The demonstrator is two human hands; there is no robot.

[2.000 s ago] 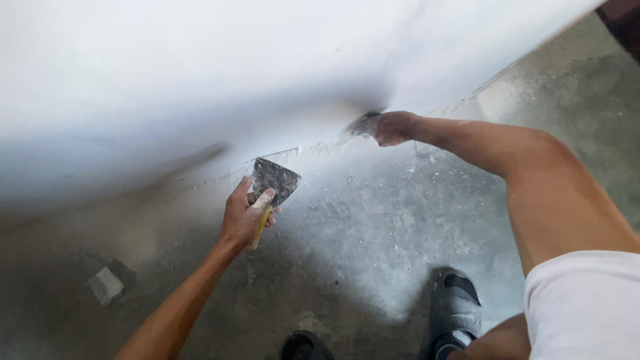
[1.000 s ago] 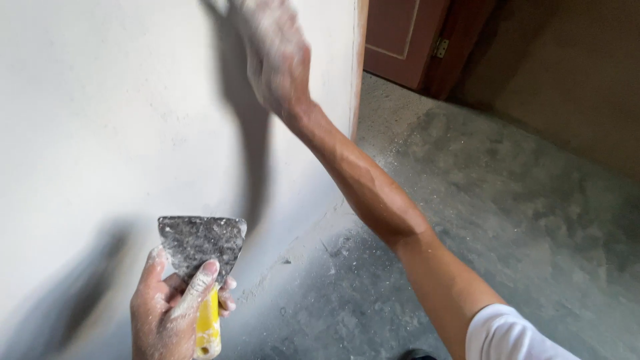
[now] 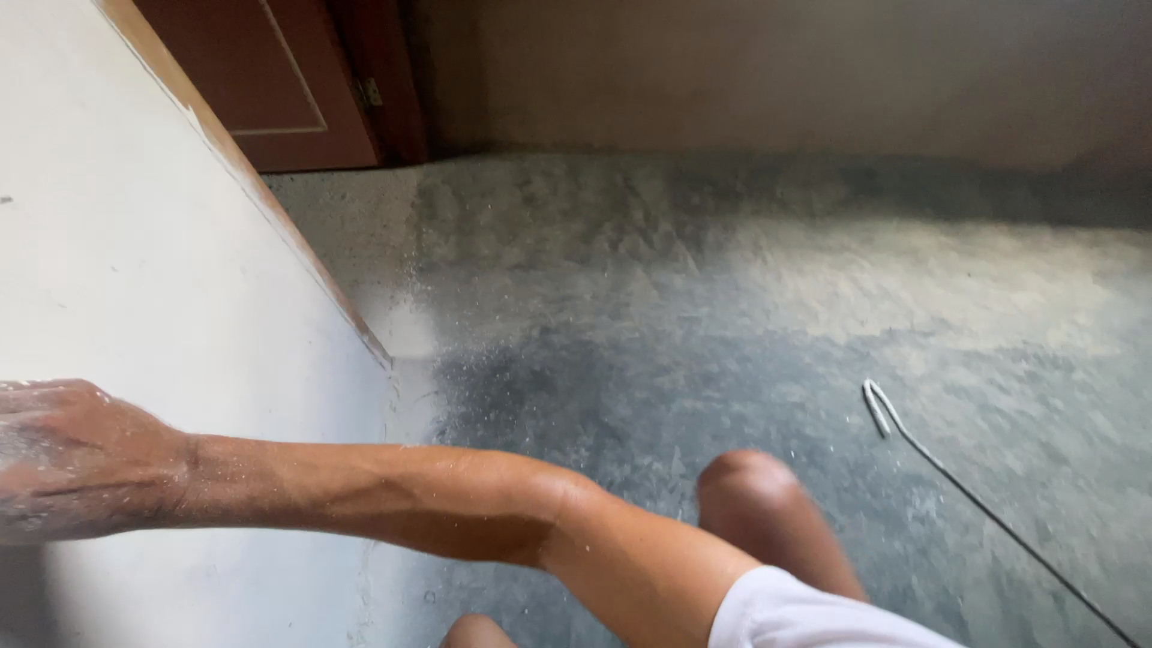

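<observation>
My right hand (image 3: 76,463), dusted with white powder, reaches across to the white wall (image 3: 225,306) at the left edge of the head view. Its fingers are cut off by the frame, so whether it holds anything cannot be seen. The forearm crosses in front of the wall's lower part. Neither my left hand nor the putty knife is in view. White dust lies on the concrete floor (image 3: 630,360) along the foot of the wall.
A brown edge strip (image 3: 261,193) runs down the wall's end. Behind it stands a reddish-brown door (image 3: 279,90) with a hinge. A bent metal rod (image 3: 981,504) lies on the floor at right. My bare knee (image 3: 751,495) shows near the bottom.
The view has swung far to the right. My left hand with the putty knife, seen in both earlier frames, is out of frame. The metal rod has come into view.
</observation>
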